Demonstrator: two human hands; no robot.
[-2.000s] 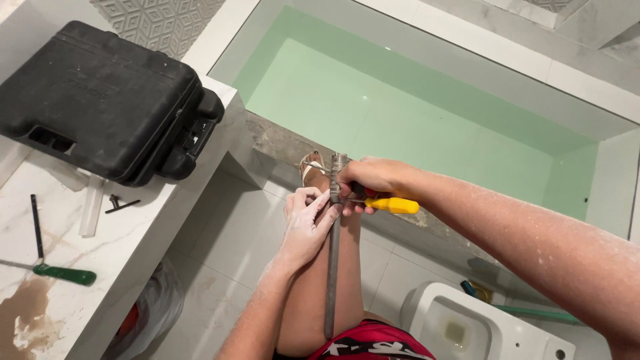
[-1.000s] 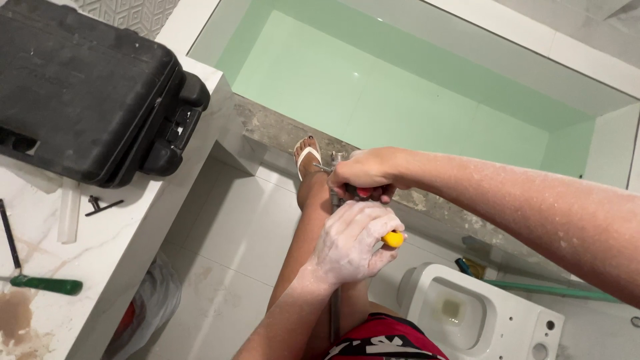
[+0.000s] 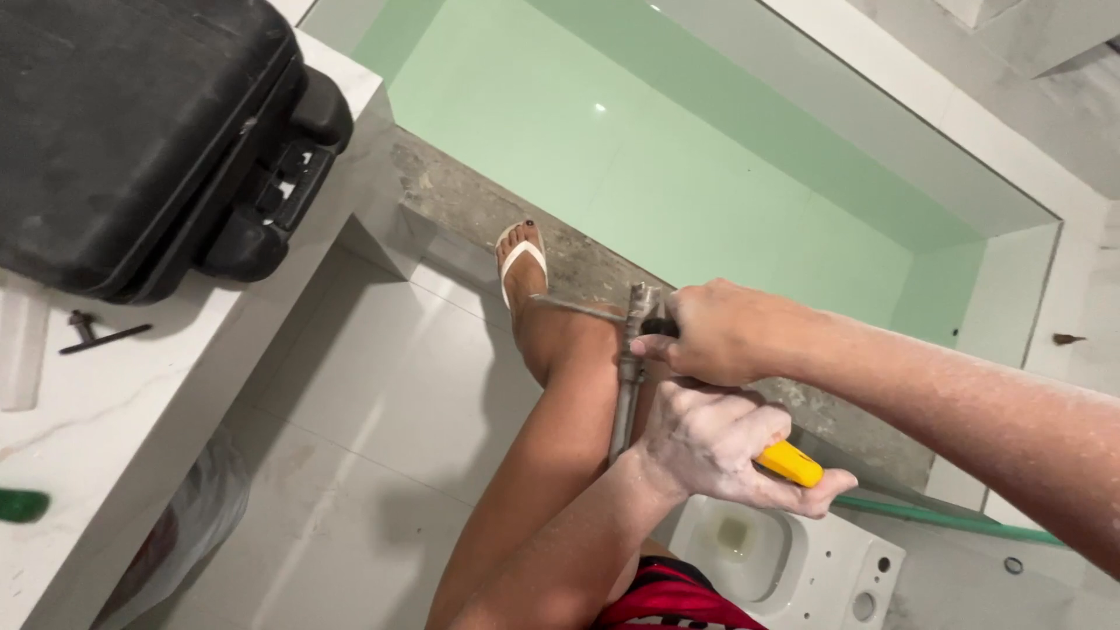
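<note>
A grey metal rod (image 3: 625, 402), with a wider toothed or notched upper end, stands along the person's thigh and knee. My left hand (image 3: 717, 437), coated in white dust, is closed around a yellow-handled tool (image 3: 790, 464); the handle's end sticks out past the palm. Just above it my right hand (image 3: 726, 332) grips a dark-handled tool (image 3: 661, 327) against the upper part of the rod. A thin metal shaft (image 3: 577, 307) reaches left from the rod over the knee. My fingers hide most of both tools.
A black plastic tool case (image 3: 131, 140) lies on the marble counter (image 3: 96, 420), with a drill chuck key (image 3: 101, 334) beside it. Ahead is a water-filled tub (image 3: 656, 157) with a rough concrete ledge (image 3: 472, 192). A toilet bowl (image 3: 744, 551) and green hose (image 3: 945, 519) are at lower right.
Two seconds ago my left hand was lower left of the rod and the yellow handle lay by my right hand. Now my left hand is closed on that handle. The view has shifted.
</note>
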